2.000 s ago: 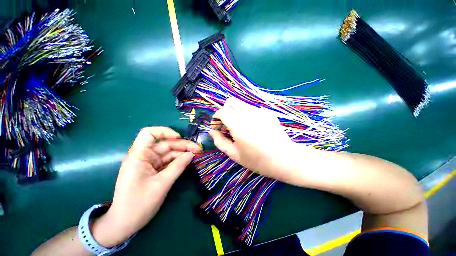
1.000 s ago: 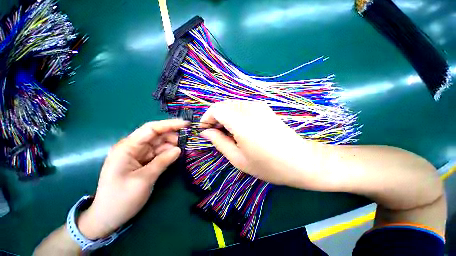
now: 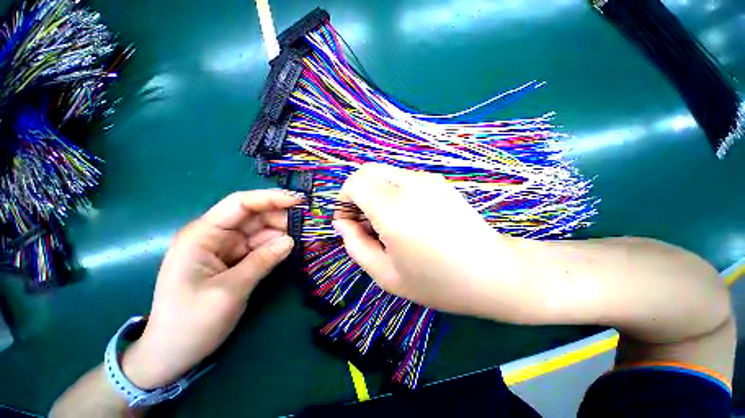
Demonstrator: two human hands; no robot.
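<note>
My left hand point(image 3: 225, 261) holds a small black connector housing point(image 3: 296, 222) upright between its fingertips, at the left edge of the central wire fan. My right hand point(image 3: 408, 233) lies over the fan point(image 3: 433, 151), its thumb and fingers pinched on thin wires just right of the housing. Which wire it grips is mostly hidden by the fingers. More black housings point(image 3: 278, 98) lie stacked above, at the roots of the white, blue, red and yellow wires. A lower fan of coloured wires point(image 3: 376, 322) spreads below my right hand.
A bundle of black wires point(image 3: 678, 65) lies at the upper right, cut off by the top edge. A multicoloured wire heap point(image 3: 49, 155) lies at the left. The green bench point(image 3: 180, 139) carries yellow tape point(image 3: 357, 382); its edge and a grey floor show at lower right.
The view has shifted, so the black bundle sits further right. My left hand has moved from below the housing to its left side and holds it upright. My right hand stays pinched near it.
</note>
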